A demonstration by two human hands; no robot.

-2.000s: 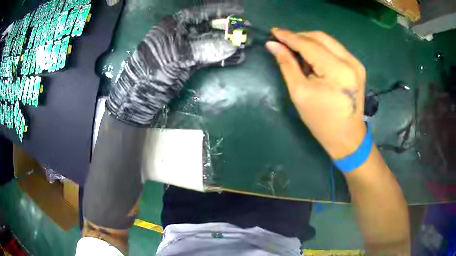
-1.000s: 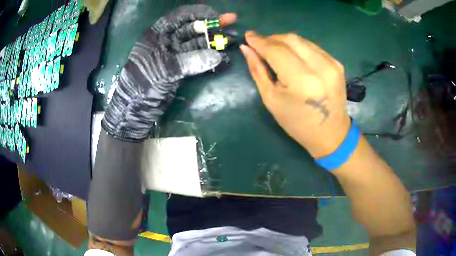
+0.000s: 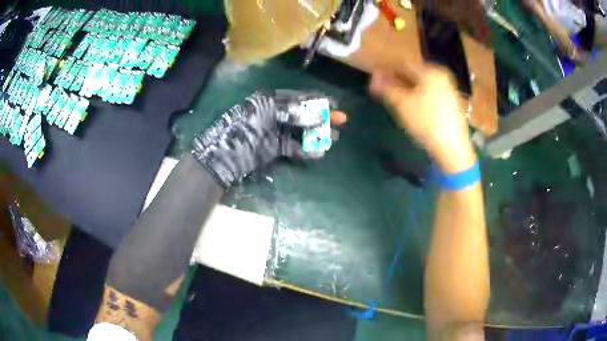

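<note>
My left hand [image 3: 266, 130], in a black-and-white mottled knit glove, holds a small green circuit board [image 3: 317, 126] with its pale, pad-covered face towards me. Bare fingertips show beyond the board's right side. My right hand [image 3: 426, 110] is bare and motion-blurred, raised to the right of the board beside the brown shelf. A blue strap [image 3: 458, 177] is on the right wrist. The blur hides whether the right fingers hold anything.
Rows of green boards [image 3: 113, 63] lie on a black mat [image 3: 100, 160] at left. An amber hood [image 3: 273, 26] stands above the work, with a brown shelf [image 3: 386, 46] beside it. A grey metal post [image 3: 546, 106] is at right. A pale pad [image 3: 236, 243] lies at the near edge.
The view has shifted towards the far side. My right hand has moved away from the board, up towards the shelf. The board in my left hand has turned over, and its yellow-white part no longer shows.
</note>
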